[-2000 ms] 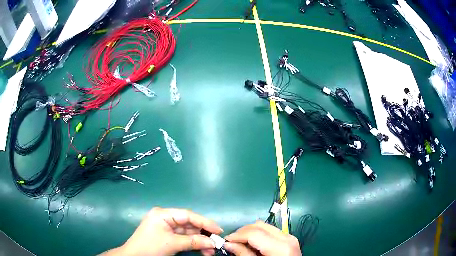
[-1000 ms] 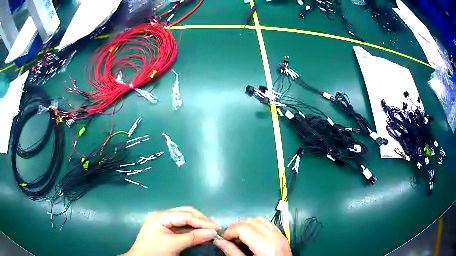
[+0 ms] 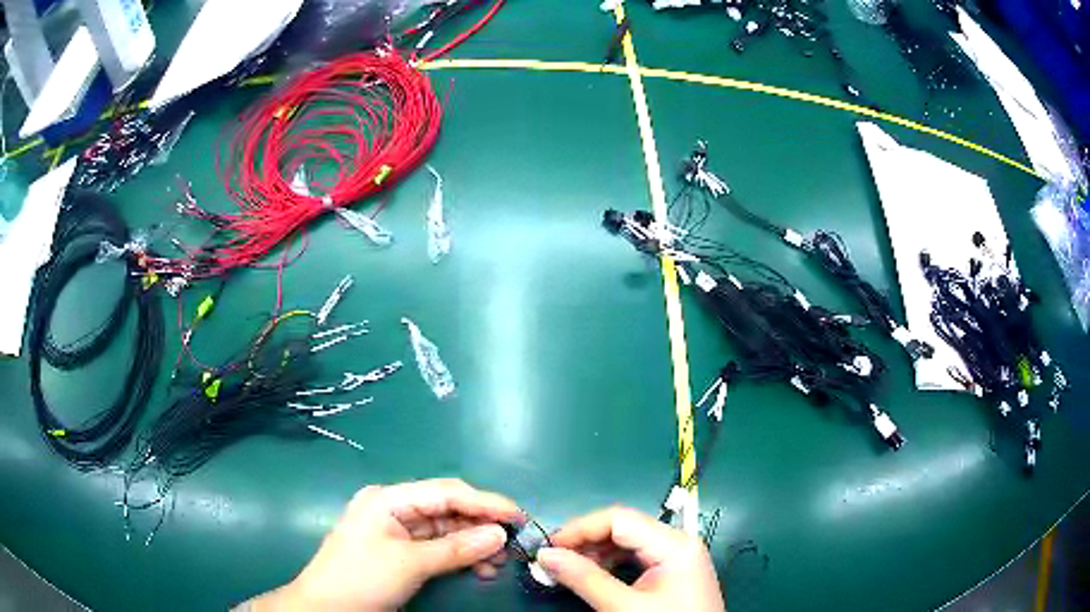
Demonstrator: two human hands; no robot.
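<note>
My left hand (image 3: 412, 544) and my right hand (image 3: 628, 560) meet at the bottom centre, fingertips close together. Between them is a small dark piece with thin black wires (image 3: 521, 540), held by the left thumb and fingers. A white label (image 3: 542, 575) shows under my right thumb. The fingertips cover most of the piece, so its exact shape cannot be told. A black lead with white tags (image 3: 675, 499) lies on the table just beyond my right hand.
The green table (image 3: 562, 359) bears a red wire coil (image 3: 341, 144), a black cable coil (image 3: 96, 347), a loose black lead bundle (image 3: 227, 407), clear plastic pieces (image 3: 428, 361), a black harness group (image 3: 783, 329) and a harness pile (image 3: 986, 311) on white paper (image 3: 896, 191).
My fingertips have parted slightly, showing the dark piece, thin wires and white label between them, which were mostly hidden a second ago. The view has shifted slightly.
</note>
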